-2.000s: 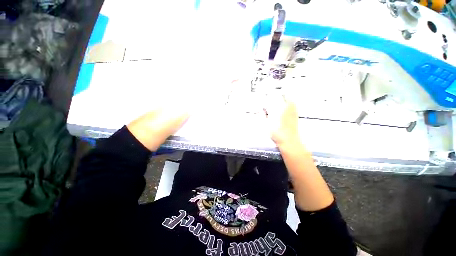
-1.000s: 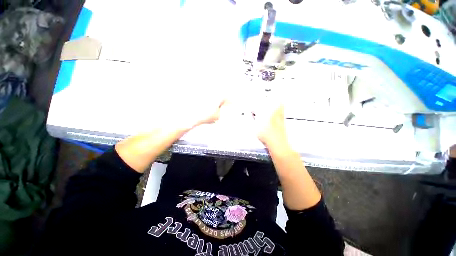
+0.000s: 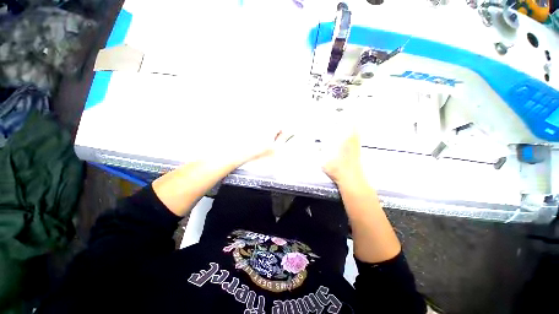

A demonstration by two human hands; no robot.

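Observation:
The sewing machine (image 3: 429, 80), white and blue, stands over the glare-whitened table. Its presser foot and needle area (image 3: 325, 91) is under the left end of the head. My left hand (image 3: 269, 144) is on the table below and left of the needle area, its fingers washed out by glare. My right hand (image 3: 343, 153) is below and just right of the needle area, also washed out. Any fabric between the hands is hidden by the glare. A tan-grey cut fabric piece (image 3: 120, 59) lies flat at the table's left end.
Small pale pieces (image 3: 431, 116) lie on the bed under the machine arm. Green cloth (image 3: 40, 178) and grey cloth (image 3: 43, 46) are left of the table. A yellow-orange round item (image 3: 534, 8) is behind the head. The table's front edge (image 3: 282, 184) runs under my forearms.
My left hand has moved right, towards my right hand, since two seconds ago. The tan-grey piece at the left end shows more fully than at first. The whole view has shifted slightly.

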